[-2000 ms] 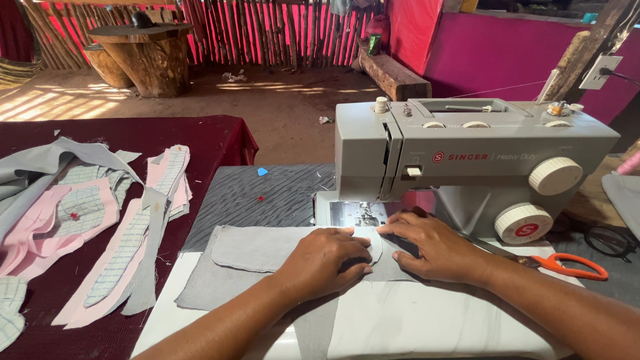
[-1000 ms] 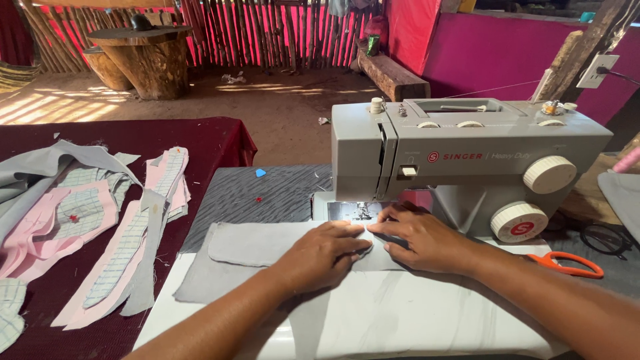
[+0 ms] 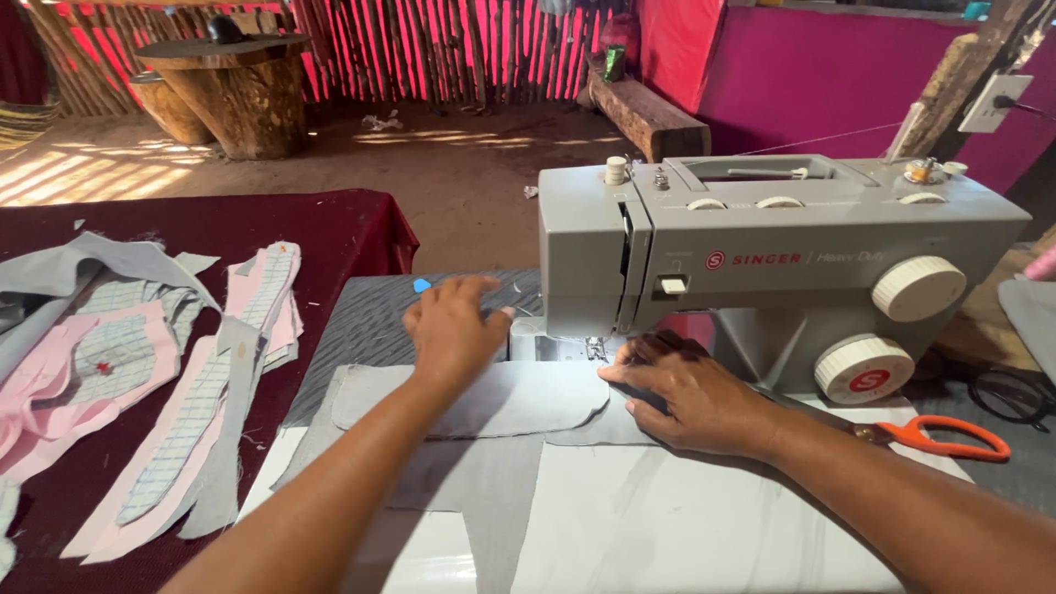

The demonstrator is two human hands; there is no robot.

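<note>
A grey Singer sewing machine (image 3: 784, 239) stands on a white marbled surface, its lamp lighting the presser foot (image 3: 596, 348). A grey fabric piece with a rounded end (image 3: 495, 400) lies over a larger grey fabric piece (image 3: 495, 470), its far edge close to the foot. My right hand (image 3: 693, 396) rests at the rounded end, fingertips on the cloth just right of the foot; whether it grips the cloth is hidden. My left hand (image 3: 458, 326) is raised over the far edge of the fabric, left of the needle area, fingers apart and holding nothing.
Orange-handled scissors (image 3: 949, 437) lie right of my right forearm, with black-framed eyeglasses (image 3: 1011, 396) beyond. On the left, a dark red tablecloth (image 3: 313, 223) carries pink and grey fabric cuttings (image 3: 165, 445). A small blue piece (image 3: 422, 285) lies behind my left hand.
My left hand has lifted off the fabric near the presser foot and moved left and away from me. My right hand stays beside the foot.
</note>
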